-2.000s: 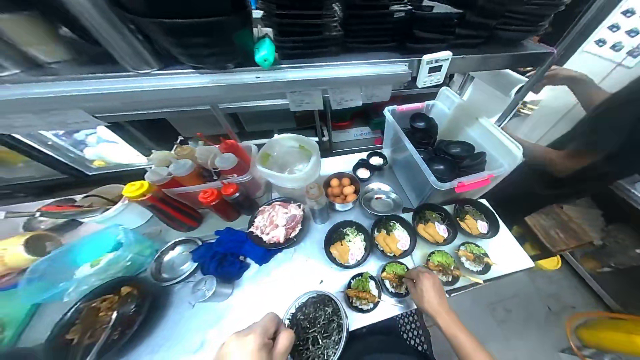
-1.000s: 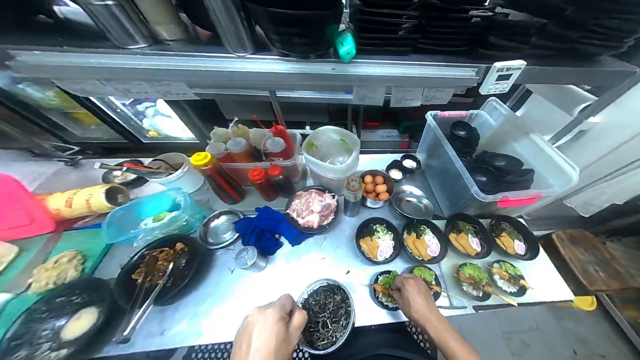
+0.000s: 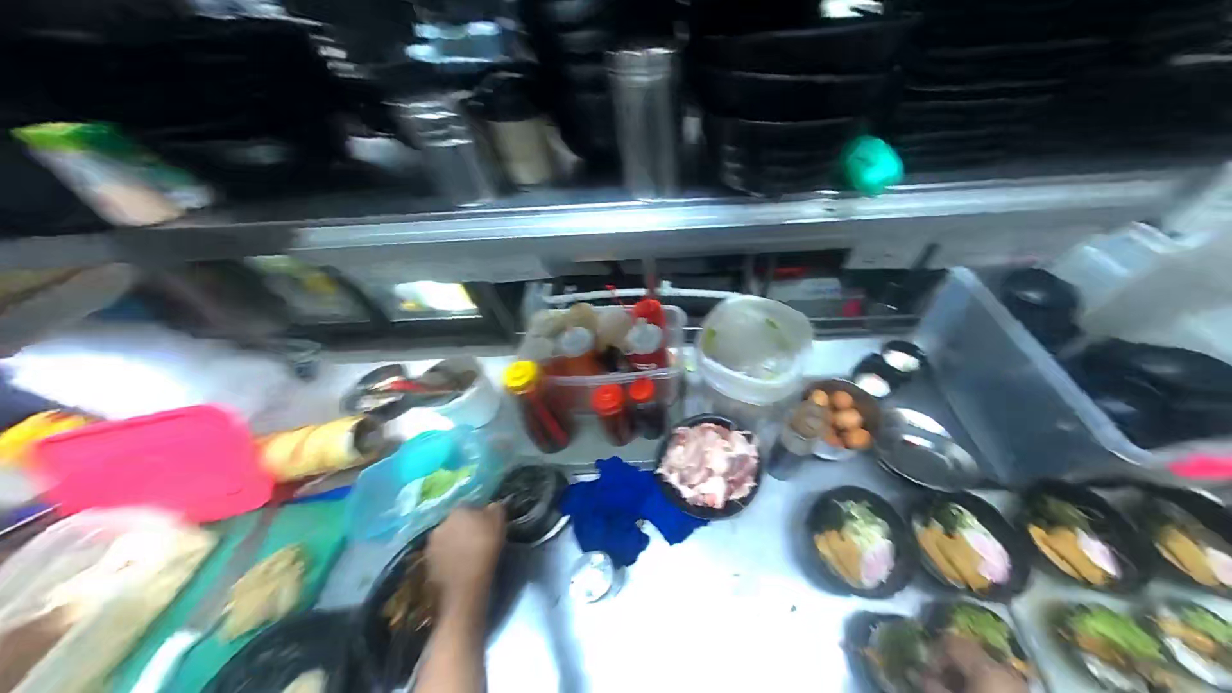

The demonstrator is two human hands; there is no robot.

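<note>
My left hand point(image 3: 467, 549), blurred, is at the left rim of a metal bowl of dark shredded food point(image 3: 527, 496), its fingers seemingly on the rim. Below that hand lies a black bowl of brown food point(image 3: 409, 606). A crumpled blue cloth point(image 3: 616, 505) lies right of the metal bowl, beside a black bowl of raw meat pieces point(image 3: 707, 464). My right hand point(image 3: 972, 664), also blurred and partly cut off, is over a small black bowl with green leaves point(image 3: 982, 621); its grip is hidden. Black bowls with sliced toppings point(image 3: 855, 544) stand above it in a row.
Sauce bottles fill a clear bin point(image 3: 602, 361) at the back, beside a white tub point(image 3: 754, 346). A bowl of eggs point(image 3: 844, 419) and a clear plastic crate point(image 3: 1030, 385) are farther right. A metal shelf edge point(image 3: 626, 217) crosses above. At left lie a pink lid point(image 3: 154, 462) and green boards point(image 3: 289, 549).
The metal bowl of dark shredded food has moved left, from between my hands to beside the blue cloth, with my left hand. My right hand stays by the small bowls. The view has swung left.
</note>
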